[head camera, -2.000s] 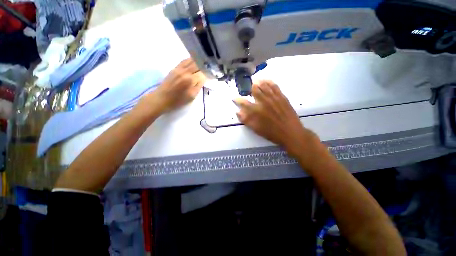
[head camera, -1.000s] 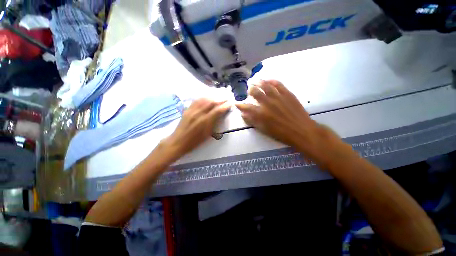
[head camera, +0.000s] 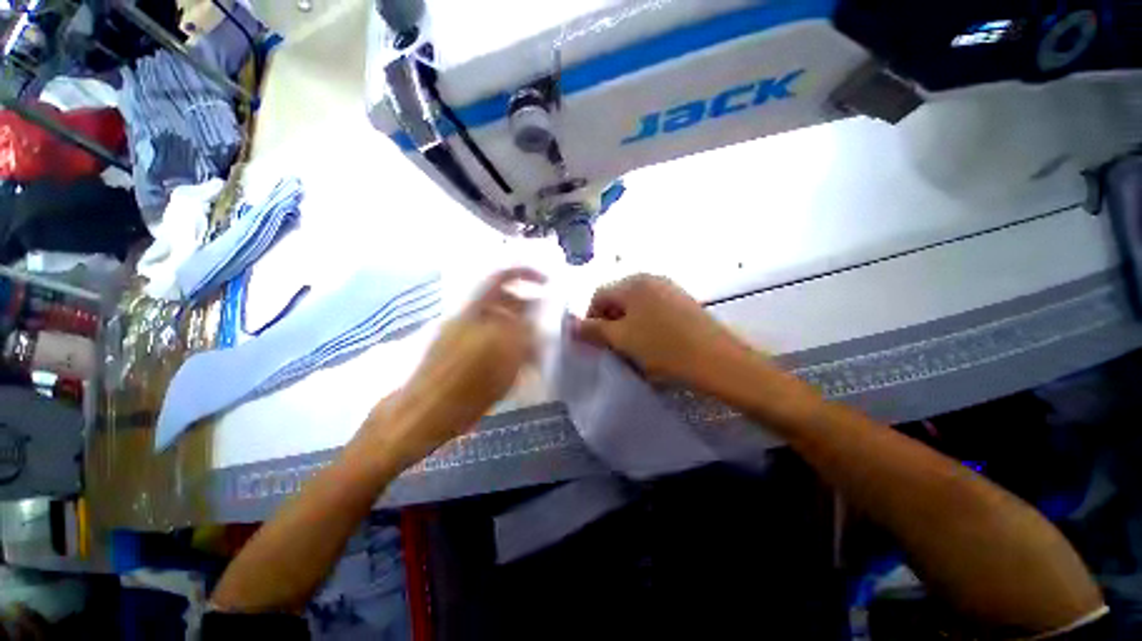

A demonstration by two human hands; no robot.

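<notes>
A pale cloth piece [head camera: 614, 407] hangs from between my hands over the table's front edge. My right hand [head camera: 632, 328] is closed on its upper right side, just below the presser foot area. My left hand [head camera: 495, 332] is blurred at its left side; the fingers touch or hold the cloth, but the grip is unclear. The white sewing machine [head camera: 701, 107] with blue "JACK" lettering stands behind my hands; a dark round knob [head camera: 576, 238] sits at its needle end. The needle is not distinct. A fanned stack of pale blue collar pieces [head camera: 301, 344] lies left of my left hand.
A smaller folded blue bundle [head camera: 244, 238] and white crumpled cloth [head camera: 182, 232] lie farther left. Clear plastic over cardboard [head camera: 150, 413] covers the table's left end. A ruler-marked grey strip [head camera: 877, 372] runs along the front edge. Another pale cloth [head camera: 557, 517] shows below the table.
Both hands have drawn back from the needle area toward the front edge. The pale cloth piece now shows hanging between them. The view has shifted, and the stack lies in place.
</notes>
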